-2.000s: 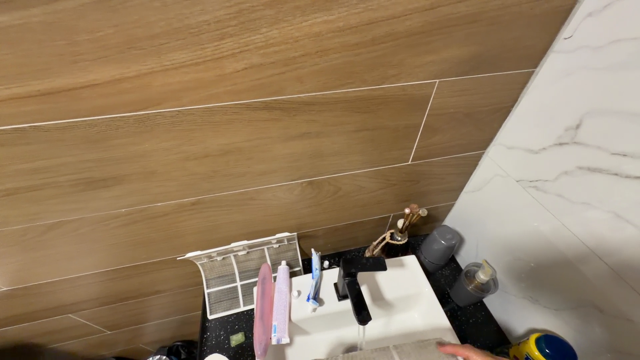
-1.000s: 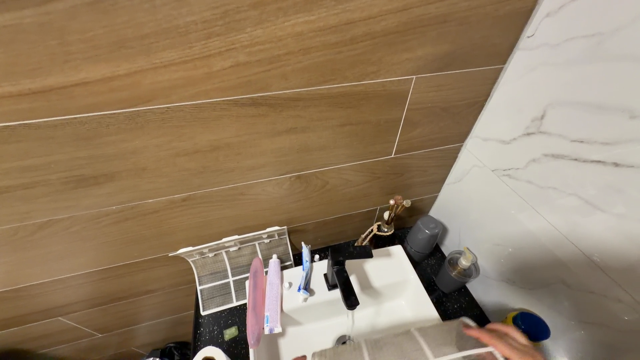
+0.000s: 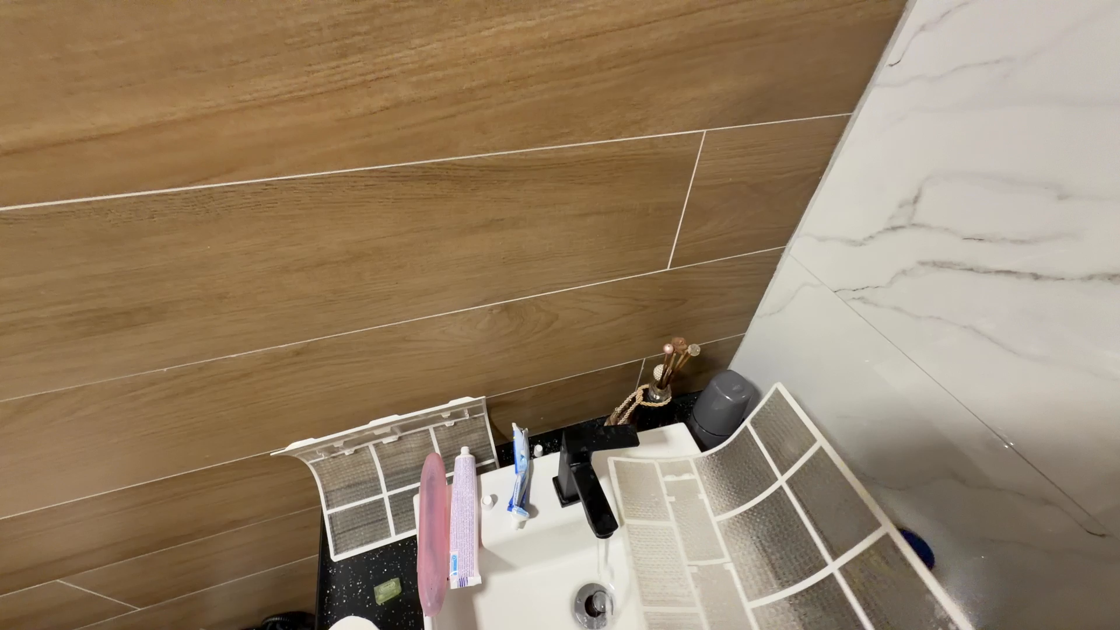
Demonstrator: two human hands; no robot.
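Note:
A wet mesh air filter with a white plastic frame [image 3: 779,516] stands tilted and curved over the right side of the white sink [image 3: 507,560]. Neither of my hands shows; whatever holds the filter lies outside the view. Water runs in a thin stream from the black faucet [image 3: 588,477] beside it, down to the drain [image 3: 594,605]. A second mesh filter [image 3: 385,481] leans against the wood-look wall at the left. Between the two lie a pink oblong case [image 3: 432,534], a toothpaste tube [image 3: 465,516] and a smaller blue and white tube [image 3: 520,472].
Behind the sink's right corner are a dark grey container [image 3: 723,407] and a small bottle with sticks [image 3: 660,389]. A green piece [image 3: 387,591] lies on the black speckled counter [image 3: 350,573]. A marbled wall [image 3: 980,219] rises at the right.
The filter near the faucet has been raised and now shows far more of its mesh. The hand at its right edge has left the view. The soap dispenser is now hidden.

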